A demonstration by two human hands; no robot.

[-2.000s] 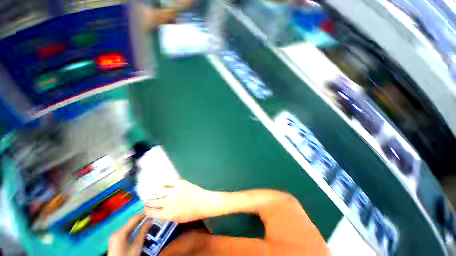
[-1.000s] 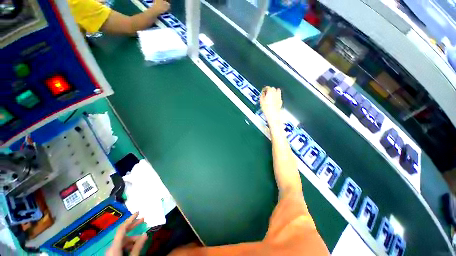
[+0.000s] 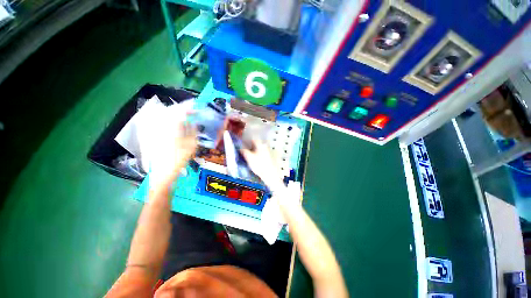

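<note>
The copper-brown fixture (image 3: pixel 212 156) is on the machine bed below the blue press head. My left hand (image 3: pixel 185 139) is blurred at the fixture's left and holds a pale, bluish-clear panel (image 3: pixel 208 123) at its fingertips, over the back left of the fixture. My right hand (image 3: pixel 257 156) is at the fixture's right, its fingers on a thin white-blue panel (image 3: pixel 232 156) seen nearly edge-on and tilted. Blur hides the exact grips and whether either panel touches the fixture.
The press head (image 3: pixel 256 78) with a green "6" hangs above the bed. The control panel (image 3: pixel 372 75) is at upper right. Start buttons (image 3: pixel 234 193) are on the front strip. A black bin (image 3: pixel 105 145) with white sheets is at left. Crumpled white cloth (image 3: pixel 272 218) lies under my right forearm. Panels (image 3: pixel 439 270) line the conveyor.
The view has swung left from the conveyor to the press. My right hand has come from the panel row to the fixture. My left hand, earlier empty near the buttons, is now at the fixture with a panel.
</note>
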